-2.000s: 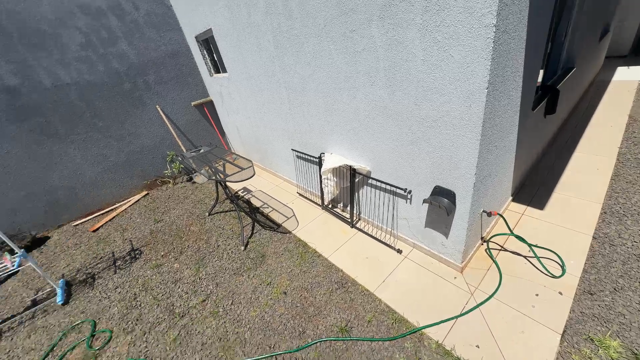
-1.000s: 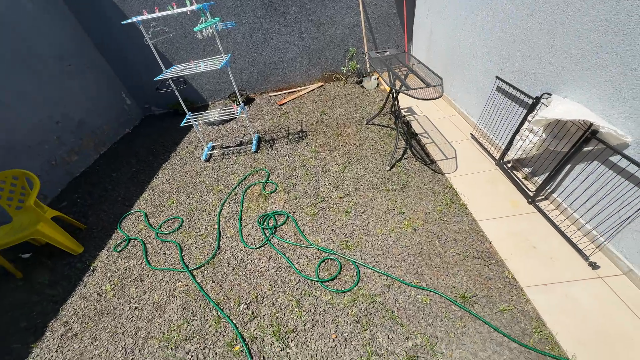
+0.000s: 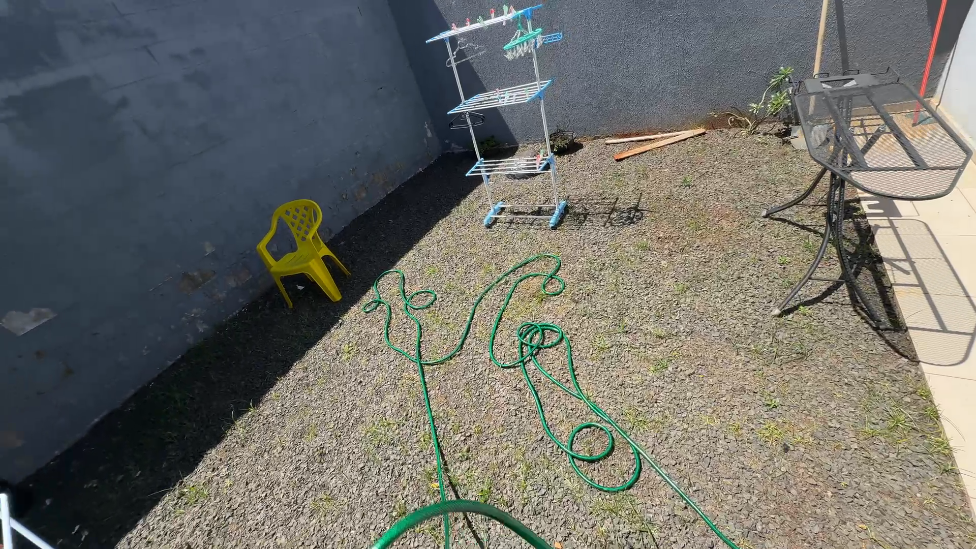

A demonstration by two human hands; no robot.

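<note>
Neither of my hands shows in the head view. A green garden hose (image 3: 427,404) lies in loose loops across the gravel. One stretch of hose (image 3: 461,506) arches up close to the camera at the bottom edge; whether a hand holds it cannot be seen. A white and blue clothes drying rack (image 3: 499,97) stands by the back wall, with clothespins and a green hanger on it. At the left wall is a yellow plastic armchair (image 3: 301,252). On the right stands a black metal mesh table (image 3: 877,141).
Two wooden boards (image 3: 659,143) lie by the dark back wall (image 3: 648,61). A wooden pole (image 3: 821,38) and a red pole (image 3: 930,61) lean near the table. Pale paving tiles (image 3: 945,301) run along the right. Part of a white frame (image 3: 15,526) shows at the lower left.
The view has swung far left, from the house wall to the gravel yard. An arched stretch of hose now shows close to the camera at the bottom.
</note>
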